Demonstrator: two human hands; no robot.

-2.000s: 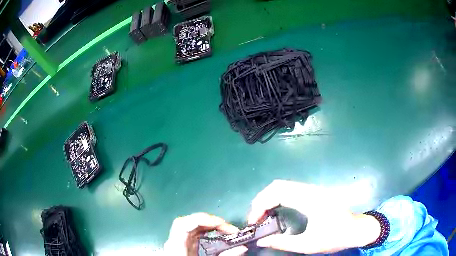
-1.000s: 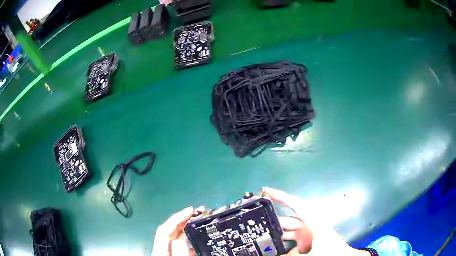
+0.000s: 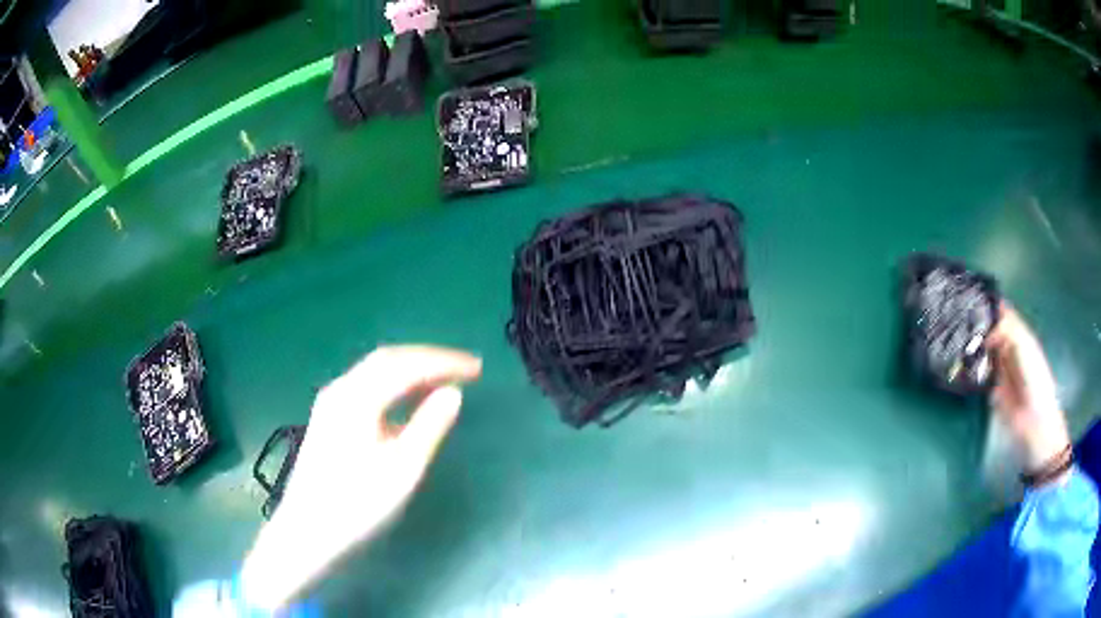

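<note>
My right hand is at the right side of the bench, closed on the edge of a black housing with an exposed circuit board; both are slightly blurred. My left hand is over the bench at left of centre, empty, with thumb and forefinger apart. It partly covers a loose black loop. The tangled black gasket pile lies mid-bench between the hands.
Waiting housings with boards lie at the far side, upper left and left. A second black bundle is at the lower left. Black blocks, stacked black trays and a pinkish slip are at the far side.
The housing has moved from between both hands at the bottom to the far right in my right hand. My left hand has let go and moved left and up, over the loose loop.
</note>
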